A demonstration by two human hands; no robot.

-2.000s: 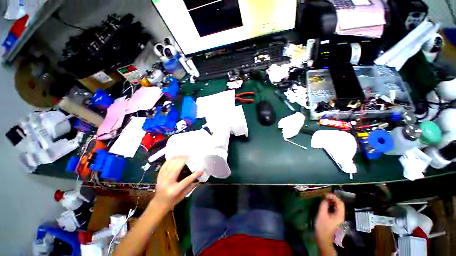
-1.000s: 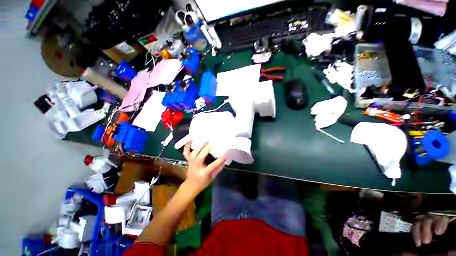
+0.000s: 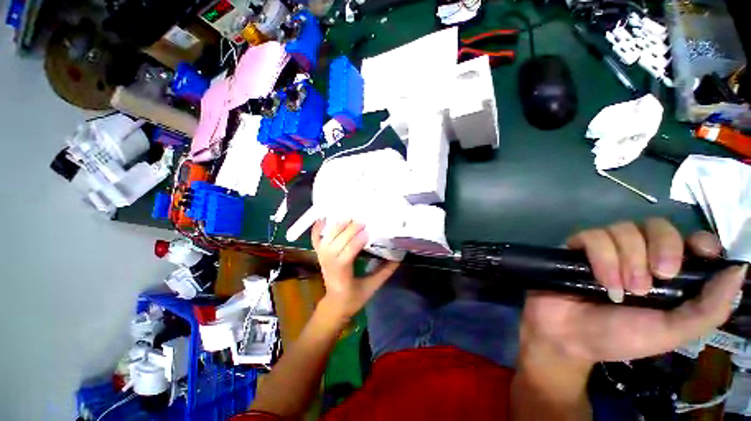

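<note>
A white security camera (image 3: 362, 193) lies at the front edge of the bench, its arm and square bracket pointing away from me. My left hand (image 3: 346, 261) is on its near side, with fingers on the white body and the thumb along the lower edge. My right hand (image 3: 630, 292) grips a black electric screwdriver (image 3: 527, 267), held level over the front edge. Its thin bit points left and reaches the near underside of the camera. The exact contact point is hidden.
Blue blocks (image 3: 296, 115) and pink paper (image 3: 239, 90) lie left of the camera. A black mouse (image 3: 548, 90), orange-handled pliers (image 3: 489, 47), crumpled tissue (image 3: 626, 131) and a cotton swab (image 3: 627, 186) lie right. A blue crate (image 3: 194, 362) stands below left.
My right hand has come up from the lower right, now with the screwdriver in it, to the camera. My left hand stays on the camera. The view has moved closer to the bench.
</note>
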